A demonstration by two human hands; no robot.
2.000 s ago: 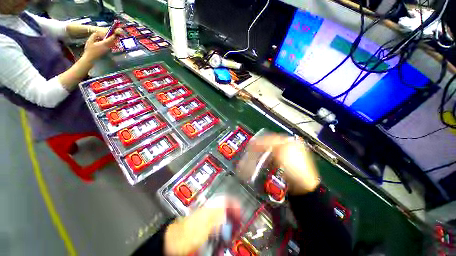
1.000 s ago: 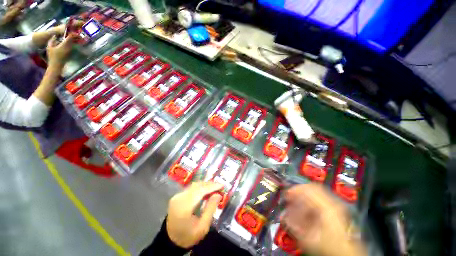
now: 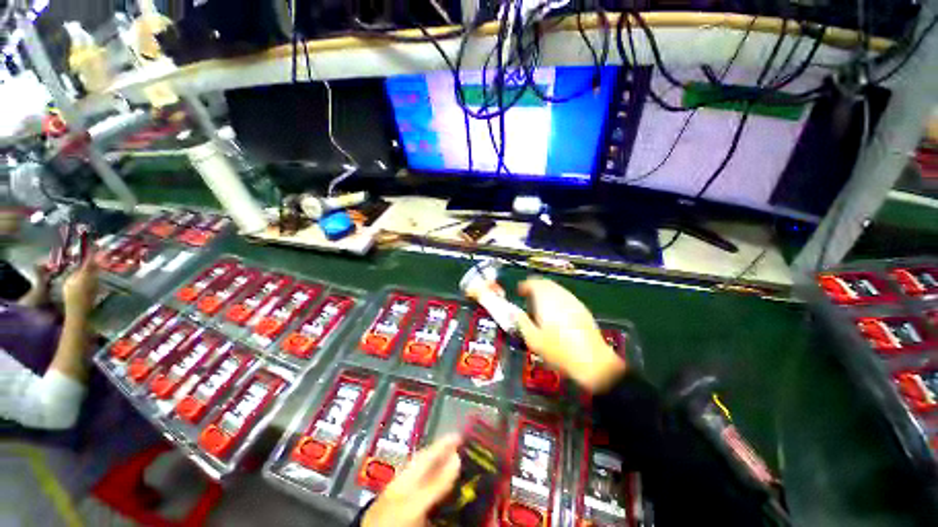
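A clear tray (image 3: 355,362) of red-and-black handheld units lies in front of me. My left hand (image 3: 417,486) holds one unit (image 3: 471,482) over the tray's near row; its dark face with yellow marks shows, partly blurred. The near-row pocket behind it looks empty. The white barcode scanner (image 3: 492,299) lies at the tray's far edge, its head pointing away. My right hand (image 3: 564,331) is at the scanner's handle end; whether the fingers are closed on it is unclear. This hand partly hides units in the far row.
Another filled tray (image 3: 291,369) lies to the left, more trays at the right edge (image 3: 859,355). A dark scanner (image 3: 735,437) with a cable lies right of my sleeve. Monitors (image 3: 494,121), hanging cables and a mouse (image 3: 640,243) are behind. Another person (image 3: 51,360) works at the left.
The view has risen and turned right. My left hand now holds a unit lifted from the tray area. My right hand has moved from the tray's near row to the white scanner.
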